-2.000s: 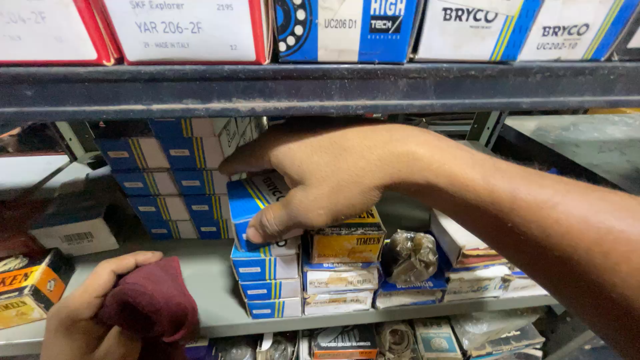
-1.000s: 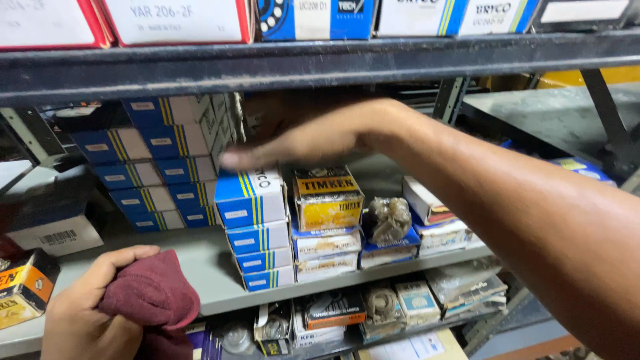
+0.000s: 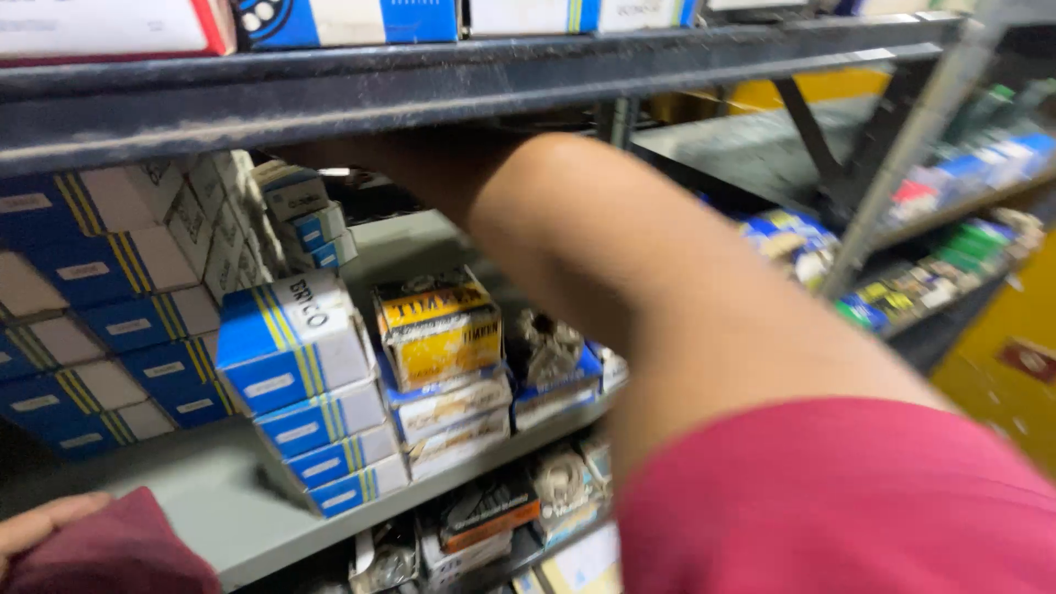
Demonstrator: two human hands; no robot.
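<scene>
My left hand (image 3: pixel 49 524) is shut on a maroon cloth (image 3: pixel 115 549) at the lower left, mostly cut off by the frame edge. My right arm reaches deep under the upper shelf beam, behind the front boxes; the right hand itself is hidden in the dark there. Below that arm, a stack of blue and white Bryco boxes (image 3: pixel 285 346) stands at the front of the grey metal shelf (image 3: pixel 206 487). Beside it a yellow Timken box (image 3: pixel 441 334) rests on worn white and blue boxes. A plastic-wrapped part (image 3: pixel 544 346) lies on a blue box to their right.
More blue boxes (image 3: pixel 140 322) are piled at the left, with small boxes (image 3: pixel 318 223) behind. The dark upper shelf beam (image 3: pixel 412 82) crosses just above my arm. A lower shelf holds boxes and bearings (image 3: pixel 561 478). A diagonal metal post (image 3: pixel 899 148) stands at the right.
My right hand, earlier over the top Bryco box, has gone deeper under the upper shelf and out of sight. The view has swung right and closer. The cloth stays in my left hand.
</scene>
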